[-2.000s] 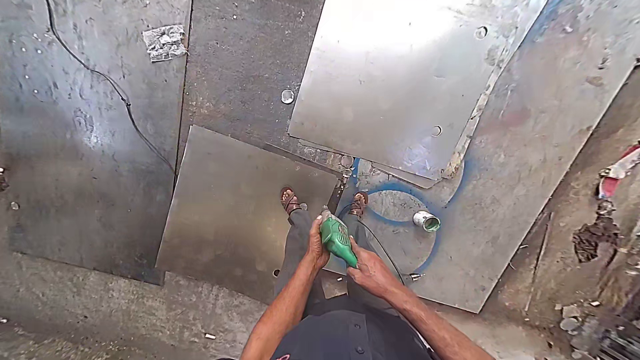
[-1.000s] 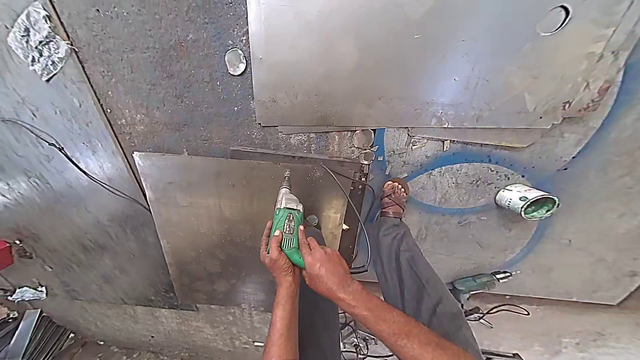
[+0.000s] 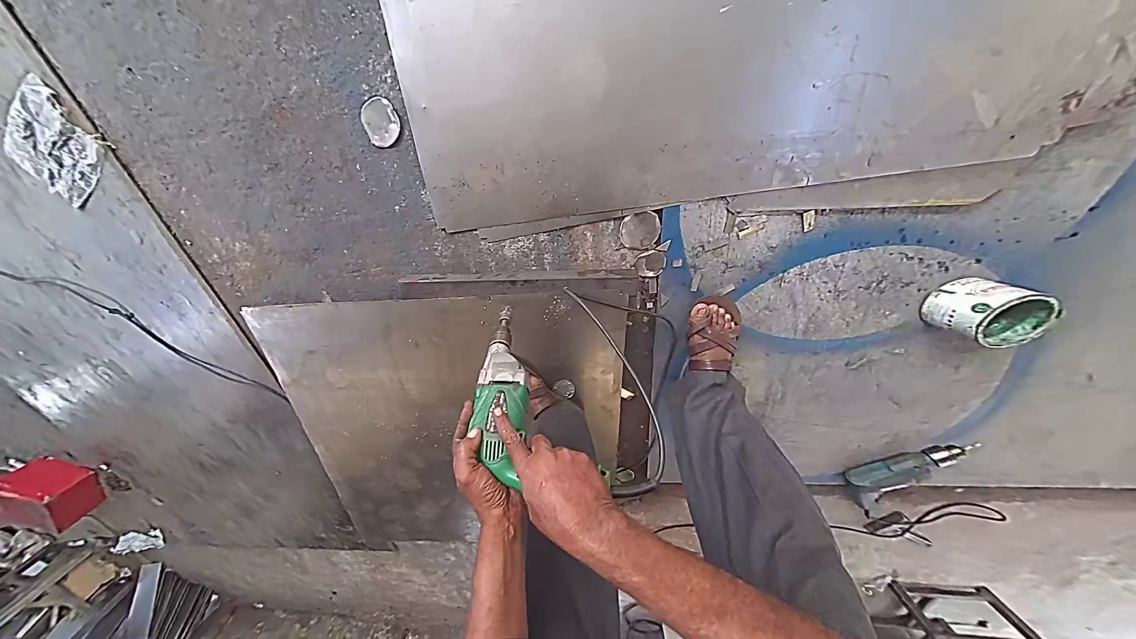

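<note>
A green corded power drill (image 3: 500, 417) is held in front of my legs, its bit pointing away from me, above a square metal sheet (image 3: 382, 417). My left hand (image 3: 484, 466) is wrapped around the left side of its body. My right hand (image 3: 557, 484) is at the rear and right side, its index finger extended onto the top of the housing; whether its other fingers grip the handle is hidden. One sandaled foot (image 3: 713, 333) rests on the blue-marked sheet, the other partly behind the drill.
A large metal sheet (image 3: 710, 80) lies ahead. To the right are a tipped paint can (image 3: 954, 306) and a second drill (image 3: 896, 470) with its cord. A red box (image 3: 51, 493) and metal scraps (image 3: 160, 603) lie lower left. A cable (image 3: 657, 417) runs beside my feet.
The view has come closer to the floor. My right index finger now lies extended on the drill's housing. Both hands stay at the drill.
</note>
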